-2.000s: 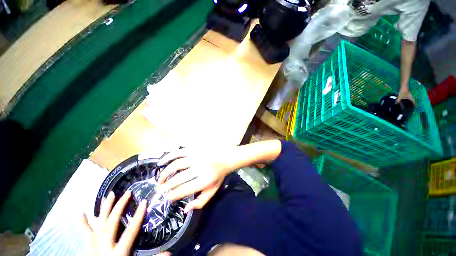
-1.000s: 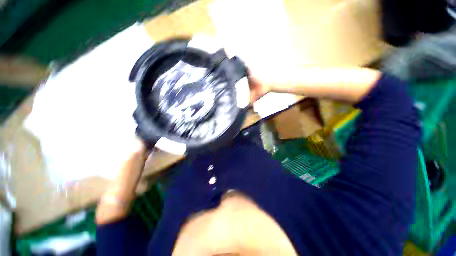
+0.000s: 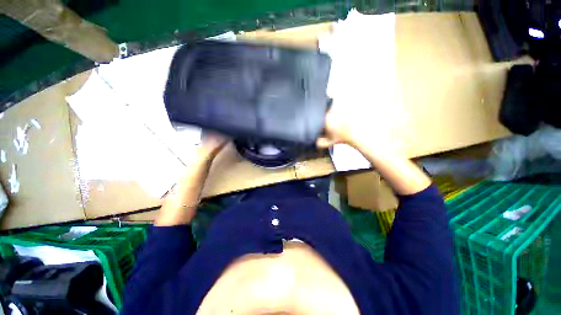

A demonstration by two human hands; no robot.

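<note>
A black portable fan is held up over the bench, its rectangular base (image 3: 249,89) facing the camera and blurred by motion. Part of the round fan head (image 3: 267,152) shows below the base, at the bench's front edge. My left hand (image 3: 212,144) grips the fan at its lower left, its fingers mostly hidden by the base. My right hand (image 3: 335,130) grips it at the lower right corner. White label sheets (image 3: 117,151) lie on the bench to the left, and a bright white sheet (image 3: 369,80) lies right of the fan.
The cardboard-covered bench (image 3: 449,92) runs across the view, with the green conveyor belt (image 3: 184,18) behind it. White scraps (image 3: 21,138) lie at far left. Black fans (image 3: 523,92) stand at far right. Green crates stand below, left (image 3: 123,246) and right (image 3: 492,227); the left one holds black items.
The fan has turned from its open ring side to its base side. Both hands still hold it. The view has shifted, showing more bench at left and the crates on both sides.
</note>
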